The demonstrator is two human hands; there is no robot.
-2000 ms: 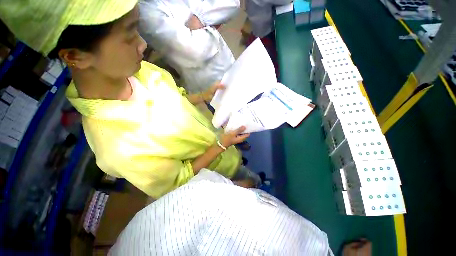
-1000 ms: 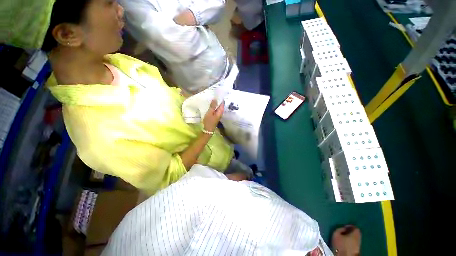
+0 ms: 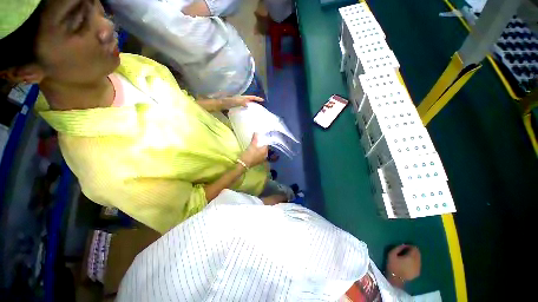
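Observation:
A long row of white retail boxes (image 3: 413,150) with small dark icons stands on the green bench (image 3: 348,203). A smartphone (image 3: 331,111) with a lit screen lies left of the row. My right hand (image 3: 404,263) is at the bottom right over the bench, its fingers curled around a dark spot; whether it holds something is unclear. What looks like my left hand (image 3: 275,199) barely shows beyond a white striped sleeve (image 3: 236,253), mostly hidden. A person in yellow (image 3: 141,135) holds white paper sheets (image 3: 256,125) in both hands beside the bench.
A person in white (image 3: 200,56) is beyond the person in yellow. A red stool (image 3: 284,44) is on the floor. A yellow-marked post (image 3: 445,85) stands right of the boxes, with a tray of dark pockets (image 3: 519,53) beyond. A brown carton (image 3: 133,256) is at lower left.
The spread papers have been lowered and gathered together, exposing the phone's screen. The view has shifted, so the boxes appear higher and further left. More of my right hand shows.

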